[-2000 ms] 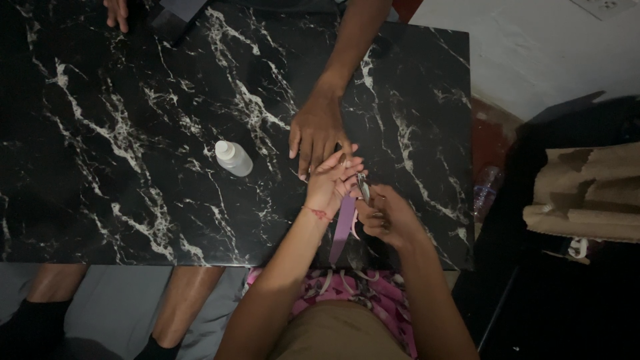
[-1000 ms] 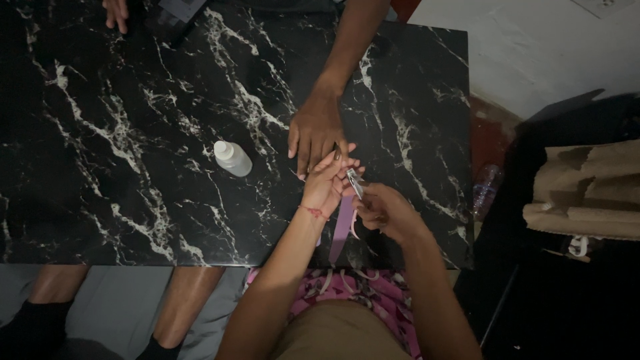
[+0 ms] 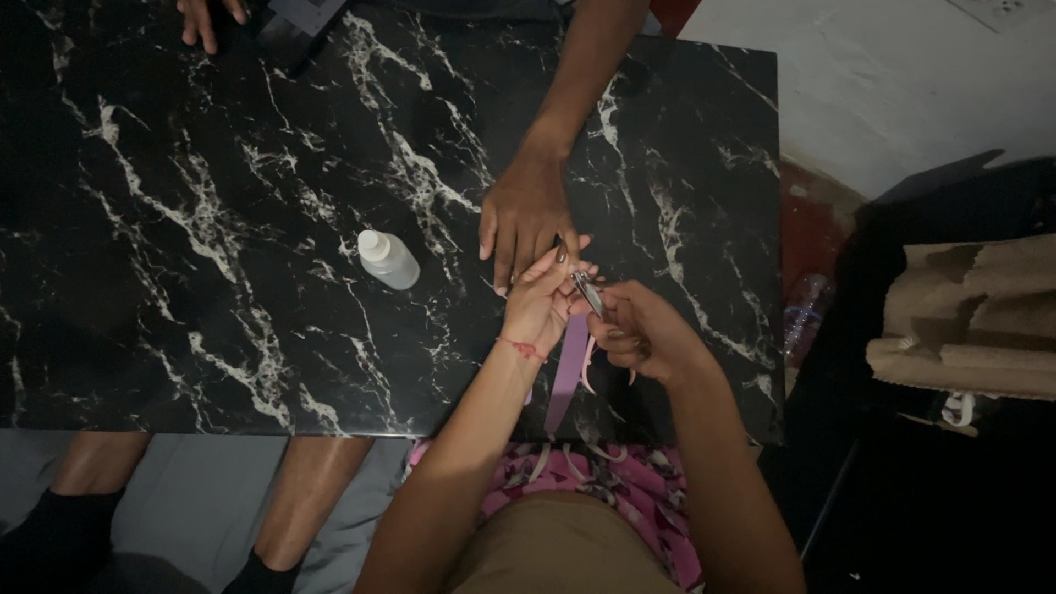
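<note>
My left hand (image 3: 540, 301), with a red string bracelet at its wrist, holds the finger of another person's hand (image 3: 528, 210), which reaches in from the top. My right hand (image 3: 639, 330) grips a metal nail clipper (image 3: 588, 293), its jaws at the fingertips there; whether they touch a nail cannot be made out. Beneath my hands a purple nail file (image 3: 568, 375) lies on the black marbled table (image 3: 313, 346), beside a thin pink curved strip (image 3: 588, 370). To the left stands a small white-capped plastic bottle (image 3: 388, 260).
Another hand (image 3: 202, 21) of a person rests at the top left, near a dark flat object (image 3: 301, 21). Right of the table are a plastic bottle (image 3: 804, 318) and a brown cloth (image 3: 973, 318). A person's legs (image 3: 309, 495) show below the table's front edge.
My right hand and the clipper have shifted slightly at the other person's fingertip. The bottle and the nail file have stayed in place.
</note>
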